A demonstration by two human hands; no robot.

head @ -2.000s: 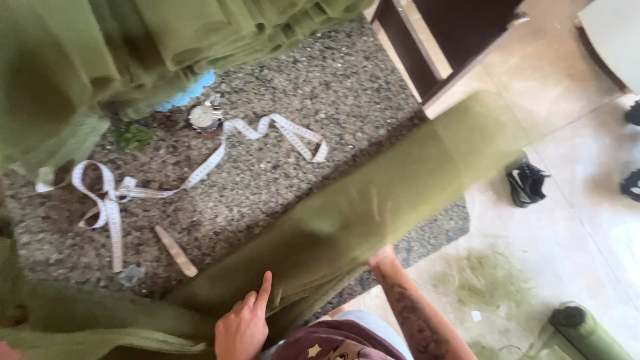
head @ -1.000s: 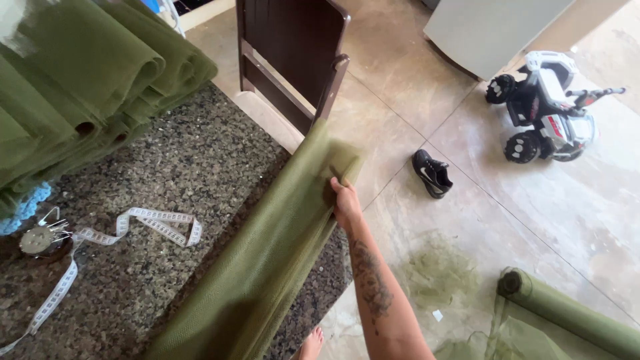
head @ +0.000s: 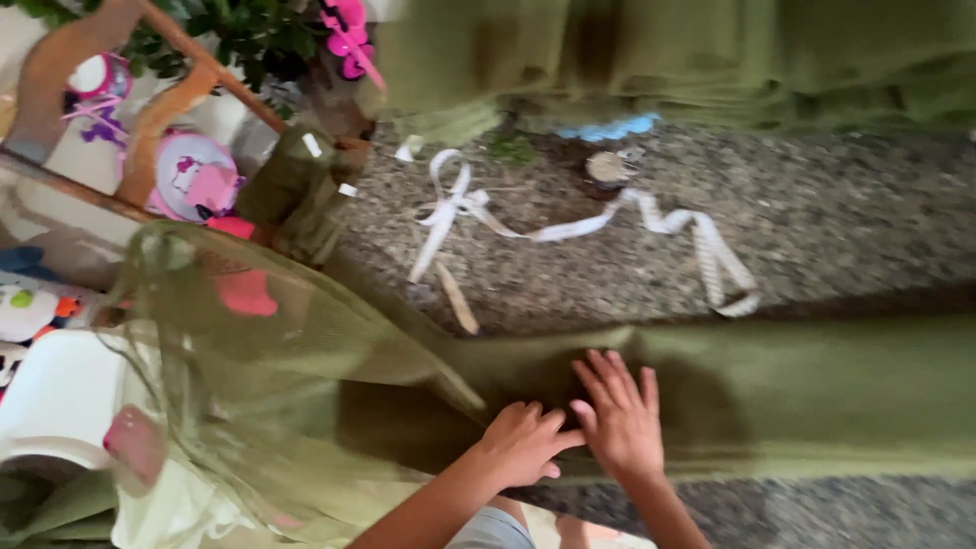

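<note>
A length of folded green tulle [head: 823, 396] lies along the near edge of a speckled granite countertop [head: 854, 206]. My right hand [head: 625, 419] rests on it, palm down and fingers spread. Beside it my left hand [head: 530, 442] touches the same fabric with bent fingers; whether it pinches any is unclear. Left of my hands the tulle [head: 252, 366] fans out loose and sheer past the counter's end. Beyond the fabric lie a white measuring tape [head: 572, 227], a thin pale flat stick [head: 457, 297] and a round pincushion-like item [head: 606, 168].
Stacked green tulle [head: 686, 61] covers the counter's far side, with a blue lacy item [head: 610, 128] beneath it. At the left are a wooden frame [head: 171, 99], pink toys [head: 194, 175], a white plastic chair or stool [head: 61, 396] and a leafy plant [head: 229, 38].
The view has swung far left, to the fabric's loose end. My right hand, earlier at the tulle's far right end, now lies flat on it beside my left hand.
</note>
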